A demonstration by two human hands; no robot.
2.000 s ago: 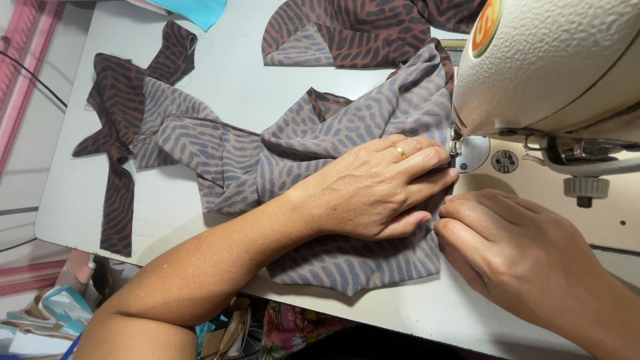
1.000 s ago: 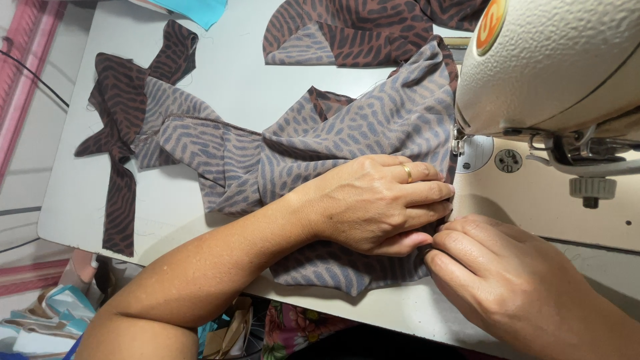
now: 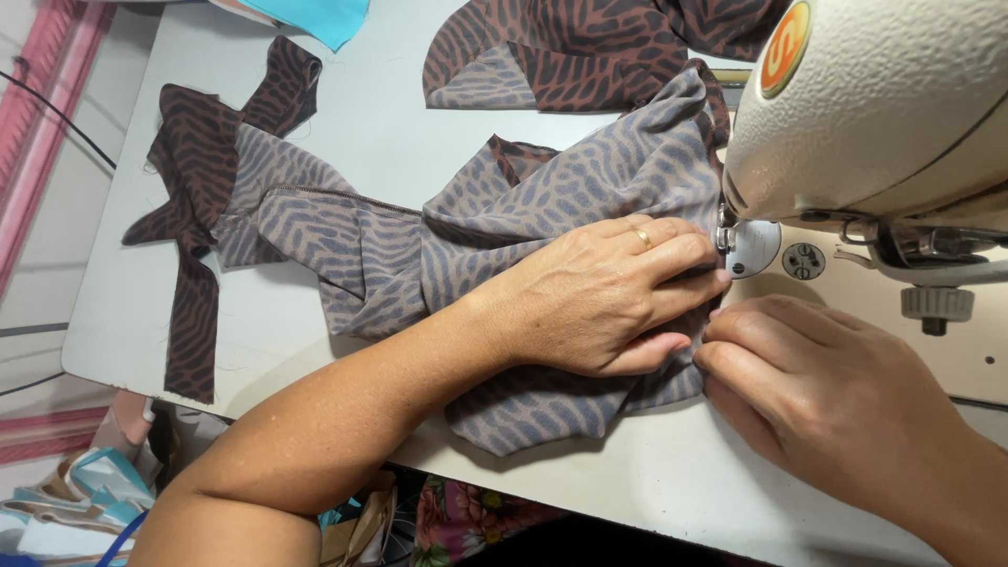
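Observation:
A patterned fabric piece [image 3: 488, 244], greyish side up with a brown-red side showing at its folds, lies across the white sewing table. Its right edge runs under the presser foot [image 3: 726, 228] of a sewing machine [image 3: 866, 102]. My left hand [image 3: 622, 295] presses flat on the fabric just in front of the foot, fingers somewhat spread. Close by on the right, my right hand [image 3: 787, 370] pinches the fabric's edge between thumb and fingers. The exact fingertip grip is partly hidden. The metal needle plate [image 3: 754, 248] shows beside the foot.
More dark patterned fabric [image 3: 583, 47] lies behind, near the machine head. Dark fabric strips [image 3: 193, 331] rest at the left of the table [image 3: 362, 102]. A turquoise cloth [image 3: 335, 20] is at the back edge. Fabric scraps [image 3: 79, 496] are heaped below at the lower left.
My right hand has shifted slightly around the fabric edge, staying near my left hand. The fabric remains under the presser foot.

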